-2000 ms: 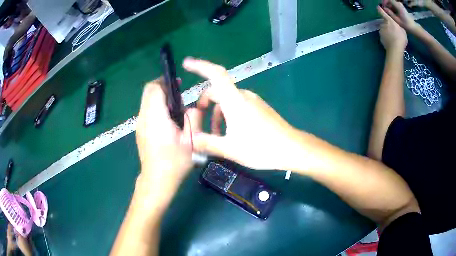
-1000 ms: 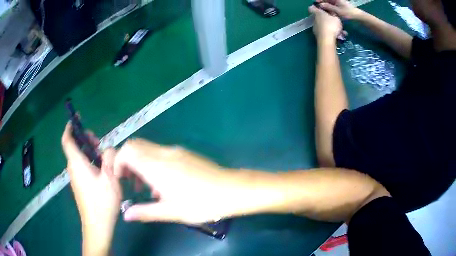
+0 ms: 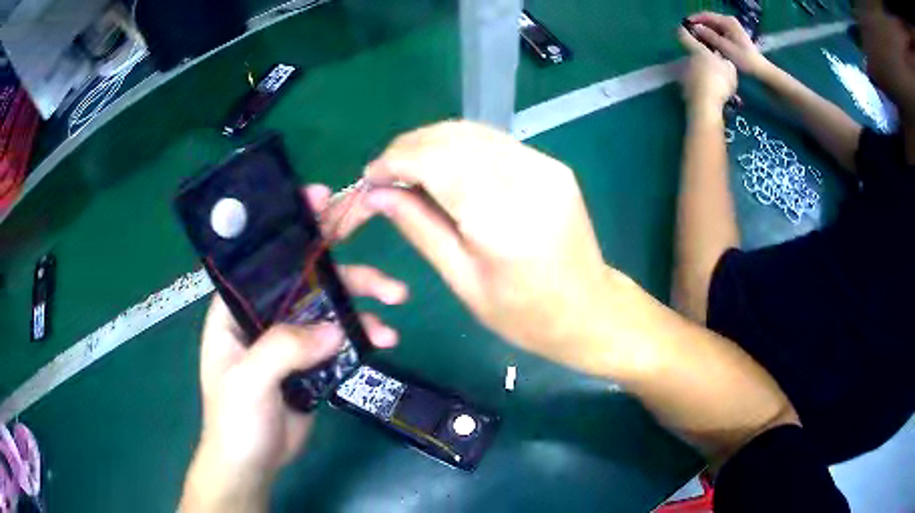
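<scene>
My left hand (image 3: 266,366) holds a black phone housing (image 3: 263,235) with its inner side facing me. A silver-white disc (image 3: 229,217) shows near its top end, and a silvery board shows partly behind my thumb. Thin red lead wires (image 3: 301,281) loop across the housing. My right hand (image 3: 502,225) is beside its upper right, with thumb and fingertips pinched on the red wires' ends, where something small and whitish shows. A second open housing (image 3: 421,419) lies on the green bench just below, with its disc, orange strip and silvery board visible.
A small white piece (image 3: 511,378) lies on the bench. A pale metal strip (image 3: 592,95) and upright post (image 3: 489,65) stand beyond. Handsets (image 3: 263,97) lie on the far green strip. At right a person's arms (image 3: 707,180) reach over white rings (image 3: 781,180). A pink object (image 3: 18,461) is at left.
The held housing has turned from edge-on to show its open inner side. My hands appear further right than a second ago, and my right fingers now pinch the red wires. The lying housing is in fuller view.
</scene>
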